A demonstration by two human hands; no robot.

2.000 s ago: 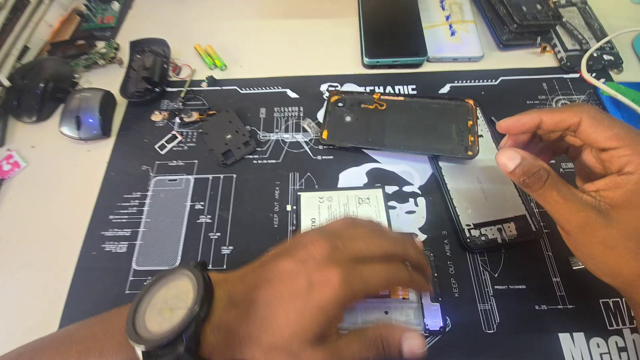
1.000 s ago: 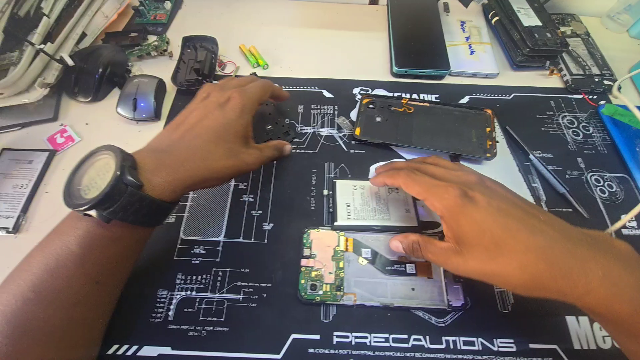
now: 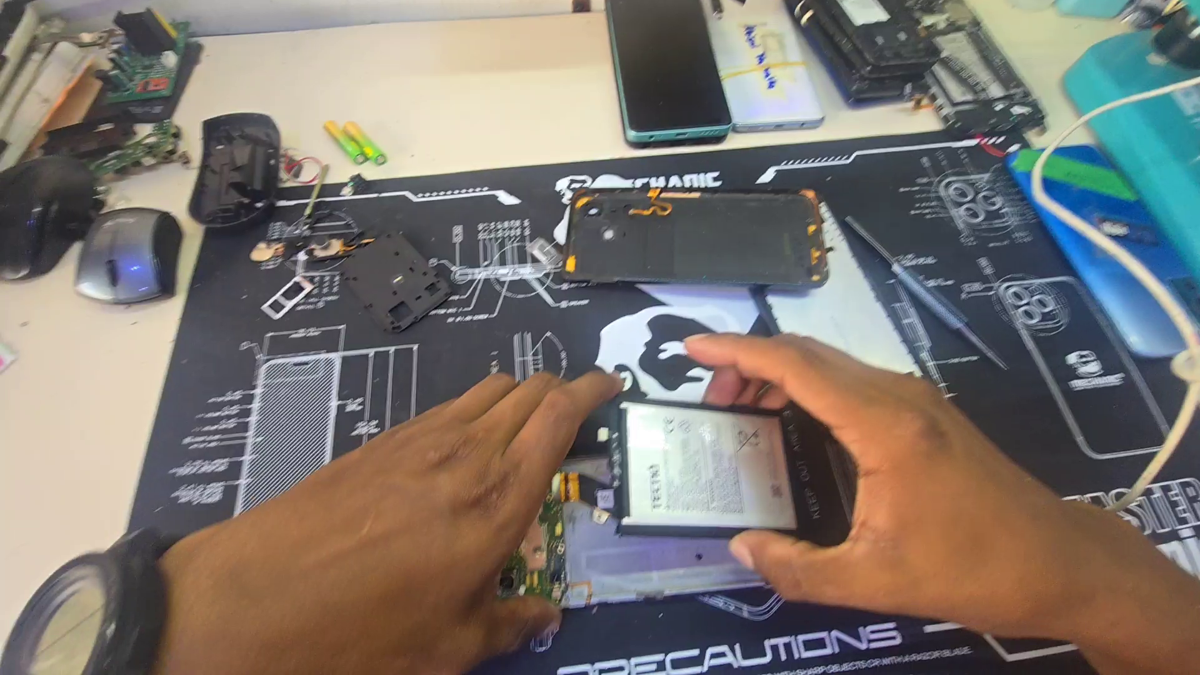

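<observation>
My right hand (image 3: 881,487) holds a flat phone battery (image 3: 708,467) between its thumb and fingers, tilted over an opened phone frame (image 3: 656,567). The frame's green circuit board (image 3: 534,558) shows at its left end. My left hand (image 3: 422,497), with a watch on the wrist, spans that board end, its fingertips near the battery's left edge; whether it grips the frame is hidden. Above lies a black phone back cover (image 3: 698,239) with orange adhesive bits, resting partly on another phone part (image 3: 844,300). A black plastic inner cover (image 3: 396,281) and a SIM tray (image 3: 287,297) lie at upper left.
A screwdriver (image 3: 923,291) lies right of the back cover. At the left are a computer mouse (image 3: 129,255), an opened mouse shell (image 3: 234,169) and two small batteries (image 3: 356,142). Phones (image 3: 667,70) line the back; a blue phone cover (image 3: 1111,244) and a white cable (image 3: 1078,206) are at the right.
My left hand has come from the black inner cover at upper left to the circuit board end of the phone frame. The battery, lying above the frame earlier, is now raised in my right hand.
</observation>
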